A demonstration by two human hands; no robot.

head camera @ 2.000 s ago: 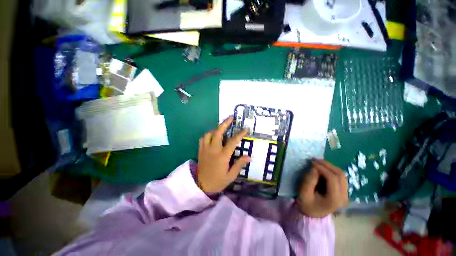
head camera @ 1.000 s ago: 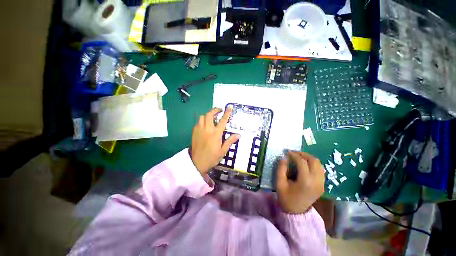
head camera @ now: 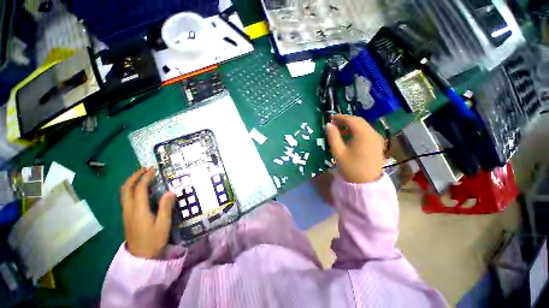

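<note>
The opened tablet body [head camera: 201, 174] lies tilted on the silvery-white protective sheet [head camera: 250, 162]. Its silvery board is at the far end, with rows of white squares beside a pale centre. My left hand [head camera: 144, 213] is at the body's left edge, fingers apart, thumb against the edge; it does not lift the body. My right hand [head camera: 358, 150] is off to the right, fingertips drawn together at the near end of a black tool [head camera: 328, 87], perhaps the electric screwdriver. Whether the fingers grip it cannot be told.
Tiny white pieces [head camera: 295, 153] lie scattered between the sheet and my right hand. A clear dotted tray [head camera: 262, 87] and a small circuit board [head camera: 204, 90] are behind. A blue box [head camera: 370, 81] stands at the right. Whitish sheets [head camera: 54, 225] lie left. A cord runs right of my hand.
The view has swung to the right. My right hand has moved from beside the tablet body to the black tool. My left hand has slid from the body's top face to its left edge.
</note>
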